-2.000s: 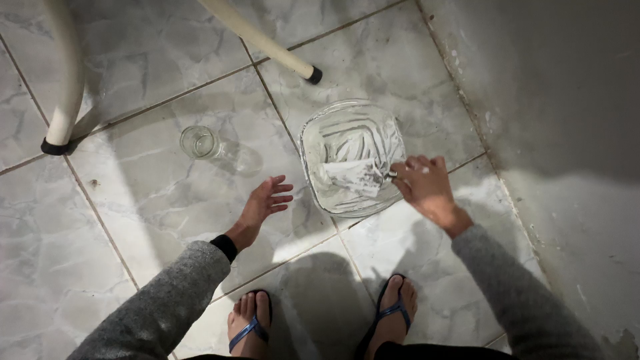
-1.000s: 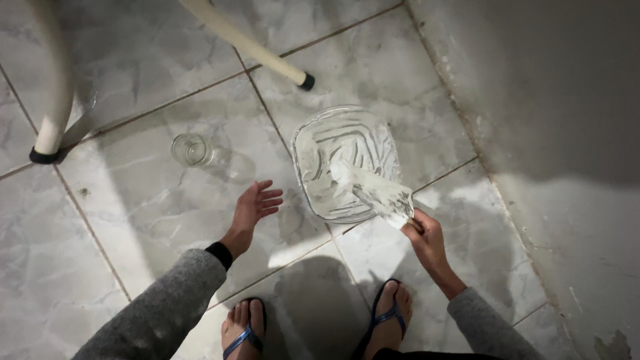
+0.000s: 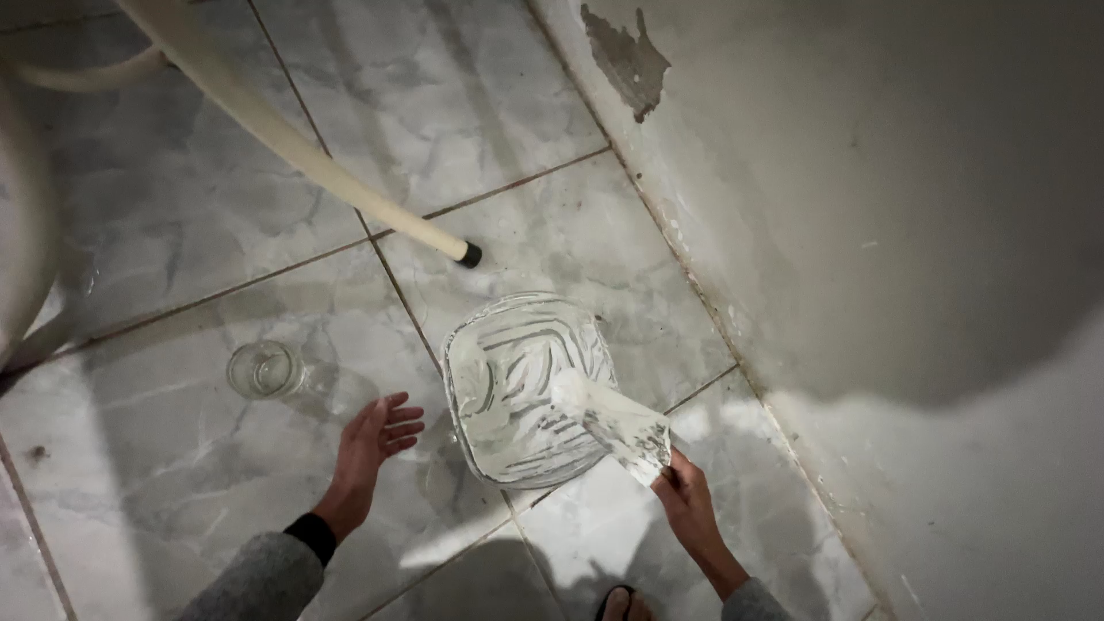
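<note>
A square clear dish (image 3: 517,457) with rounded corners lies on the floor, its inside streaked with a white paste. At its right side, my right hand (image 3: 687,500) grips the lower end of a flat spreading tool (image 3: 634,423) coated in the same white paste; the tool's far end rests over the dish, with a lump of paste on it. Just left of the dish, my left hand (image 3: 378,444) holds nothing, its fingers apart. Beyond that hand stands a round clear glass jar (image 3: 265,371). The tool's exact kind is hidden by the paste.
A cream-coloured curved tubular leg (image 3: 345,185) with a black end cap reaches down behind the dish. Another thick curved tube (image 3: 26,216) stands at the left edge. Along the right runs a wall (image 3: 828,259) with peeling paint. A sandalled foot (image 3: 623,604) shows at the bottom.
The spreading tool, over the middle of the dish two seconds ago, now slants from the dish out past its right edge, with my right hand lower. The view has shifted toward the wall.
</note>
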